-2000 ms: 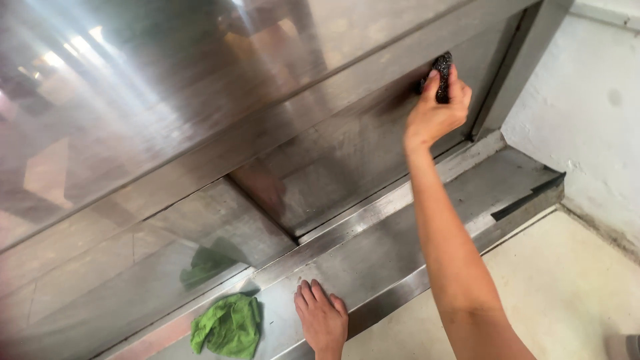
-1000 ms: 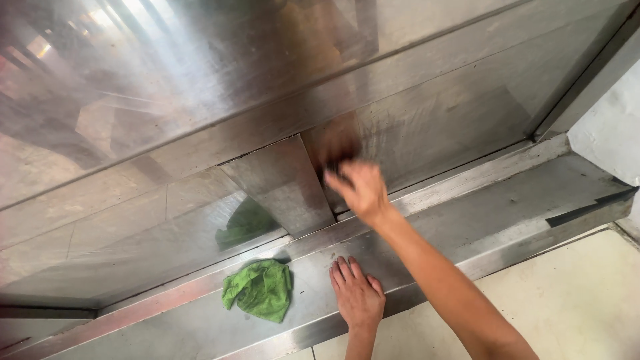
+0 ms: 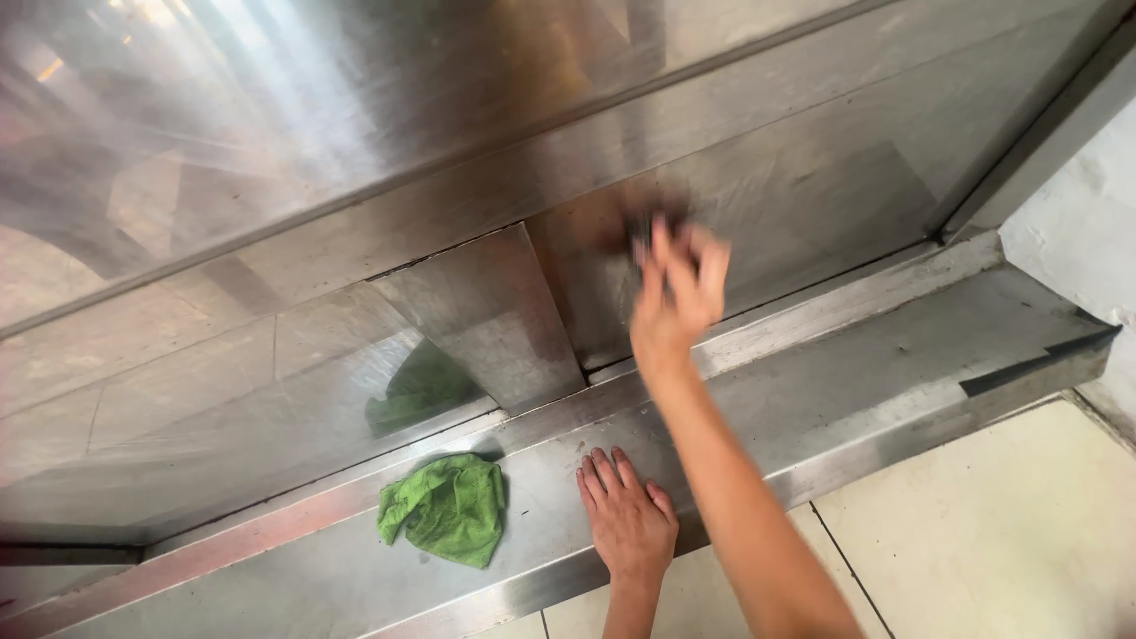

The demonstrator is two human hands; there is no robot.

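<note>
My right hand [image 3: 679,288], blurred, pinches a dark metal scouring pad [image 3: 646,232] against the recessed stainless steel panel [image 3: 799,204], just right of the upright seam. Much of the pad is hidden by the fingers and blur. My left hand [image 3: 626,515] lies palm down on the low stainless steel ledge [image 3: 799,382], fingers slightly spread, with nothing seen in it. To its left, a crumpled green cloth [image 3: 448,508] rests on the same ledge, and its reflection shows in the panel behind.
A steel rail [image 3: 497,195] crosses above the panels, under a large shiny steel surface [image 3: 355,80]. At the right are an upright steel post [image 3: 1047,133] and a white wall [image 3: 1078,213]. A black strip [image 3: 1029,362] marks the ledge's right end. Pale floor tiles [image 3: 967,497] lie below.
The right hand with the scouring pad has moved left along the panel from near the right post, then slightly back right. The left hand stays on the ledge beside the cloth. The view has shifted.
</note>
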